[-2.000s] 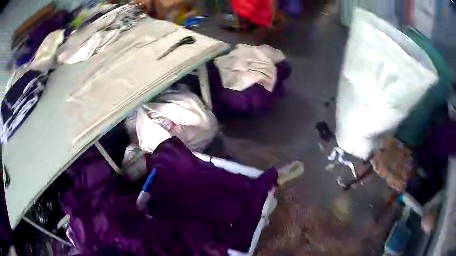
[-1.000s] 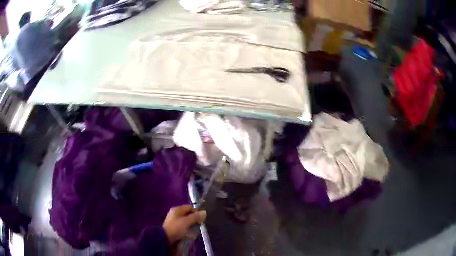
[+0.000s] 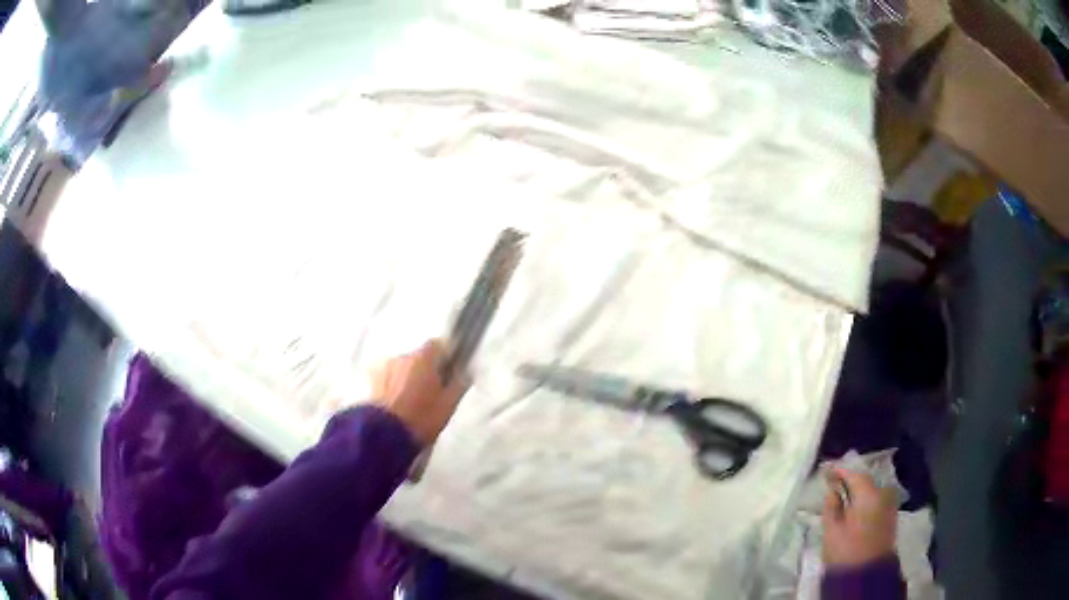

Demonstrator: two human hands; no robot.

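Note:
Off-white layered cloth [image 3: 633, 469] lies wrinkled over the pale table. My left hand [image 3: 424, 393], in a purple sleeve, grips a narrow dark fabric weight [image 3: 487, 299] slanting over the cloth. The shears [image 3: 656, 404] lie on the cloth to the right of my left hand, blades pointing left, black handles right. My right hand [image 3: 859, 522] is beyond the table's right edge, low in the view, against off-white cloth [image 3: 865, 466]. Its fingers are bent and blurred; whether they grip that cloth is unclear.
Folded off-white cloth [image 3: 645, 18] and tangled thin strands [image 3: 809, 26] are at the far table edge. A cardboard box [image 3: 1010, 111] stands beyond the far right corner. Purple garment pieces [image 3: 164, 492] are heaped below the table at left. A blurred person's arm [image 3: 135, 100] reaches the far left edge.
My left hand has moved from beside the table up over the cloth with the bar. My right hand has come into view at right. The view has moved closer to the table.

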